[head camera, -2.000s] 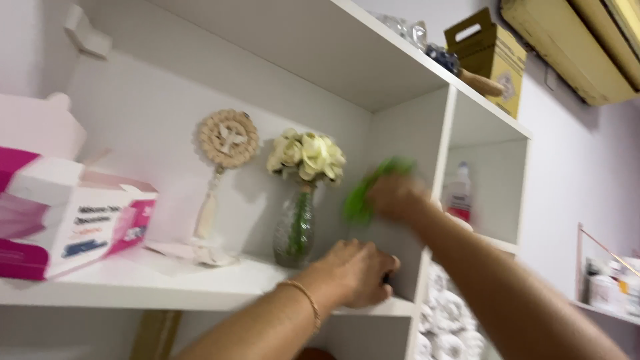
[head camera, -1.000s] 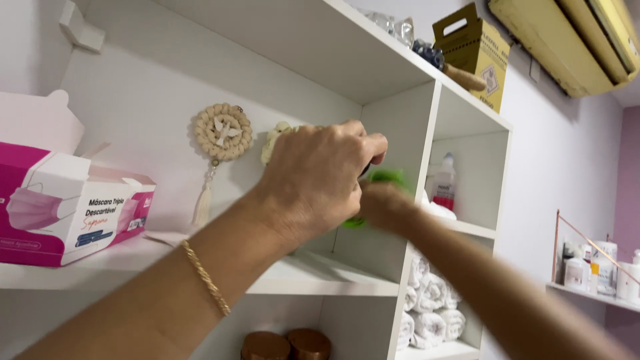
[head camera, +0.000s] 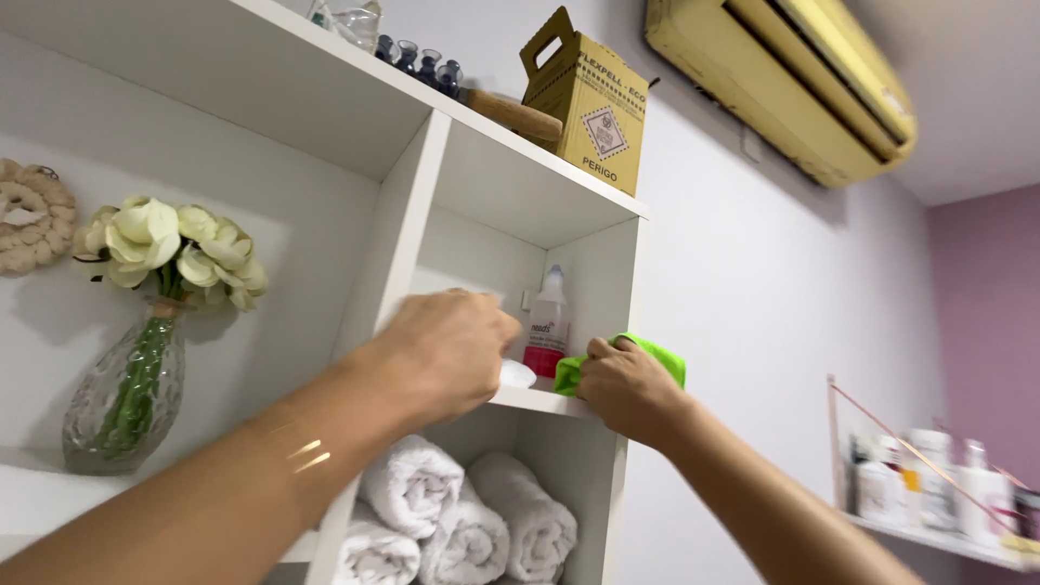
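Note:
My right hand (head camera: 630, 390) grips a bright green cloth (head camera: 662, 361) at the front right edge of a small white shelf compartment (head camera: 597, 284). My left hand (head camera: 451, 353), blurred, is in front of the same compartment's left side, fingers curled; whether it holds anything is hidden. Between the hands, a clear plastic bottle with red liquid (head camera: 548, 329) stands upright inside the compartment. A white rounded object (head camera: 517, 374) lies beside the bottle, partly behind my left hand. A gold bracelet (head camera: 309, 457) is on my left wrist.
Rolled white towels (head camera: 467, 528) fill the compartment below. A glass vase with cream flowers (head camera: 126, 398) stands left. On top are small dark glass bottles (head camera: 426, 65), a wooden handle (head camera: 516, 114) and a yellow cardboard box (head camera: 605, 122). Bottles (head camera: 934, 479) stand on a wall shelf, right.
The view has shifted right and nearer the small compartment. Both hands have moved from the larger compartment with the vase to the one with the bottle; the green cloth has moved with my right hand.

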